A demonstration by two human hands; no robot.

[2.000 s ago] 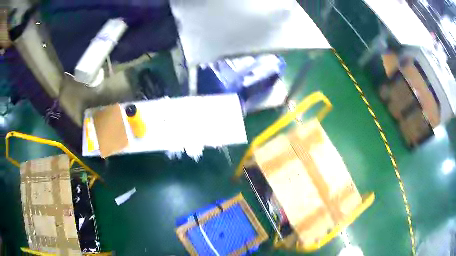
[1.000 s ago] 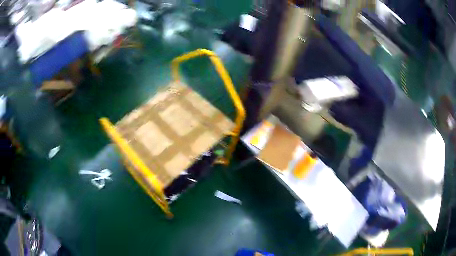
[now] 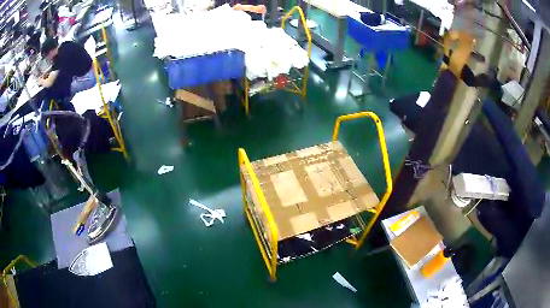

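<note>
Neither of my hands is in the picture. Nearest in front of me is a trolley (image 3: 315,185) with yellow tube handles and a taped cardboard top; dark material with white bits lies on its lower shelf. At the lower left, a steam iron (image 3: 102,222) sits on a grey-blue pad (image 3: 67,231) at the end of a black-topped pressing table (image 3: 84,289). A white curved sheet (image 3: 91,260) lies beside the iron. At the lower right, a narrow side table (image 3: 416,278) holds a tan board (image 3: 417,240), a yellow bottle (image 3: 434,263) and white scraps (image 3: 447,295).
A large white cloth heap (image 3: 223,39) lies on a blue-sided cart (image 3: 206,70) at the back. White scraps (image 3: 210,213) lie on the green floor. A person (image 3: 71,63) sits at the upper left. A blue bin (image 3: 378,35) stands at the back right.
The view has swung left. The side table and trolley have shifted right in the picture, and the iron and pressing table have come into view at lower left. The white heap shows more fully.
</note>
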